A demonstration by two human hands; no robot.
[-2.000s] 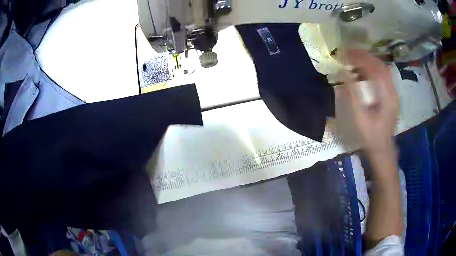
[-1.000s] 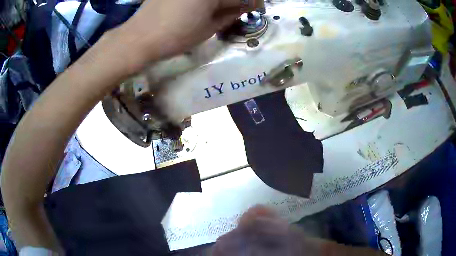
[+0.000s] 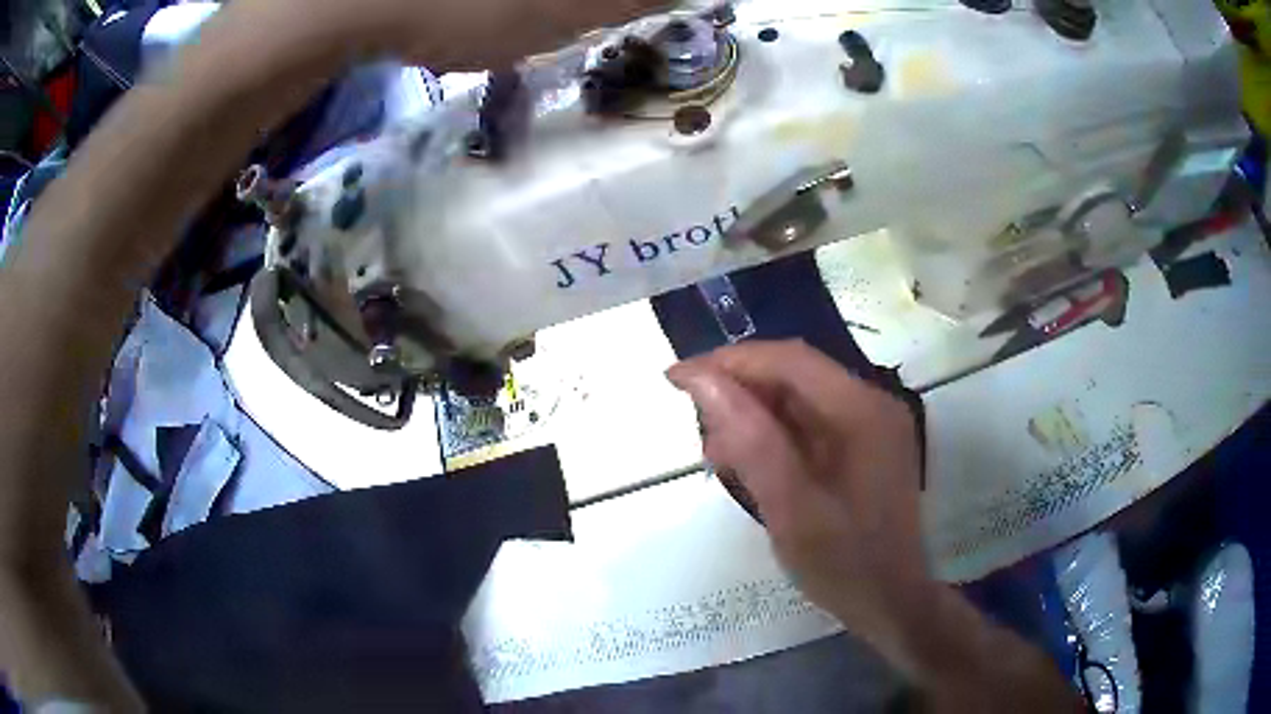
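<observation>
The white sewing machine head [image 3: 474,223] with blue "JY brot..." lettering stands across the view. A dark navy panel [image 3: 321,586] lies on the white table at left, its right end just in front of the needle plate. My right hand [image 3: 815,453] is over the dark pointed piece [image 3: 767,300] right of the needle and hides part of it. Its thumb and finger are close together; whether they pinch something thin cannot be told. My left forearm curves up the left side; my left hand [image 3: 572,11] is blurred and cut off by the top edge, its fingers hidden.
Grey-blue fabric pieces [image 3: 174,419] lie heaped at left behind the navy panel. Printed scale marks [image 3: 1073,481] run along the table's front. A small red and grey item [image 3: 1073,310] lies by the machine's right base. Black loop handles [image 3: 1101,684] show below the table at right.
My right hand has risen from the table's front edge onto the dark pointed piece. My left arm, low at the machine's right two seconds ago or not, is now higher across the top left. The navy panel stays.
</observation>
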